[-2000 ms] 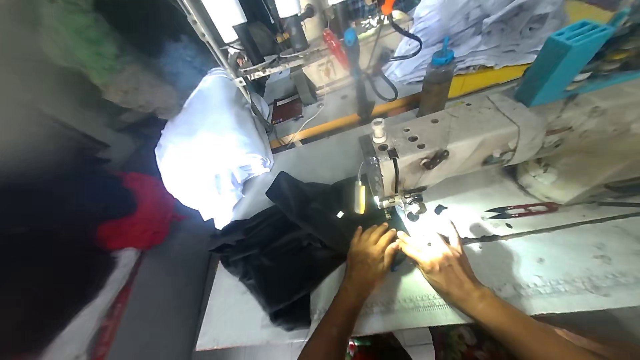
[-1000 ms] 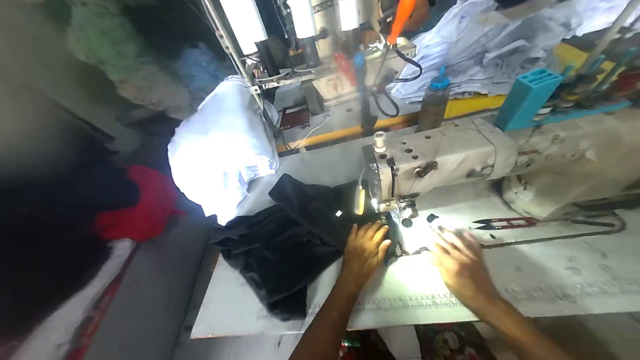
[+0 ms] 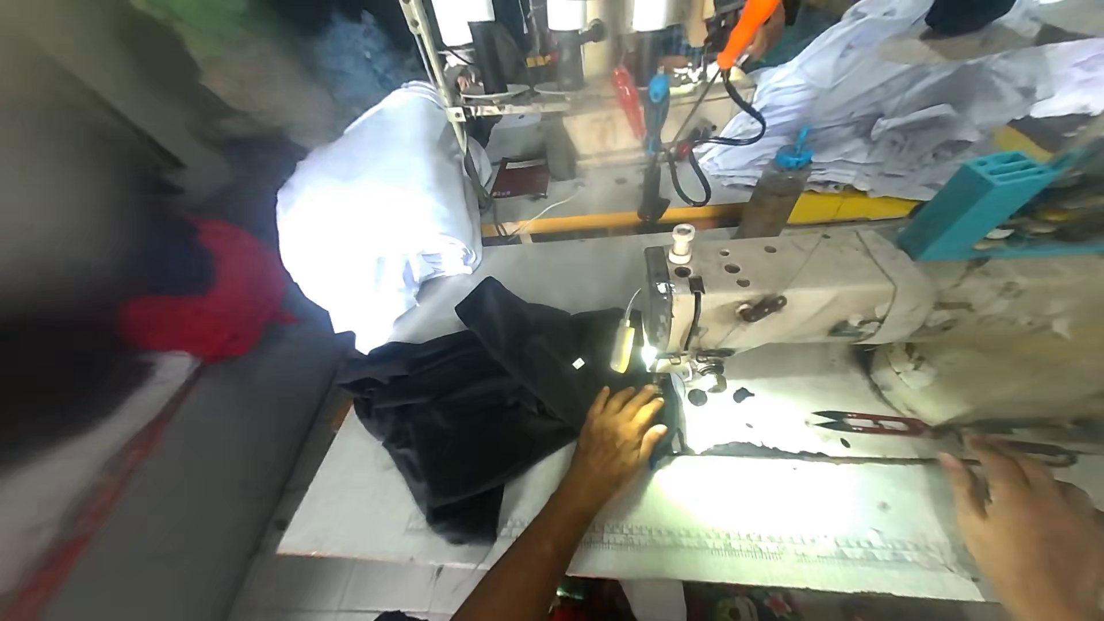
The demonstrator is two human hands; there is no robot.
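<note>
Black fabric (image 3: 483, 388) lies bunched on the sewing table, its right edge under the needle area of an industrial sewing machine (image 3: 785, 289). My left hand (image 3: 617, 435) rests flat on that edge, fingers spread, just below the presser foot, pressing the cloth. My right hand (image 3: 1022, 517), slightly blurred, is at the far right with fingers apart, beside the red-handled thread snips (image 3: 875, 423); whether it touches anything there I cannot tell. A lamp lights the cloth by the needle. A small white square (image 3: 579, 364) sits on the black fabric.
A bright white cloth bundle (image 3: 379, 198) stands at the table's back left. Behind the machine are a bottle with a blue cap (image 3: 776, 190), a teal holder (image 3: 983, 207) and piled white fabric (image 3: 906, 103). Red cloth (image 3: 216, 293) is at the left. Part of another person's hand shows at the top.
My right hand has left the needle area and moved right, to beside the thread snips. My left hand stays on the black fabric. The view has shifted somewhat.
</note>
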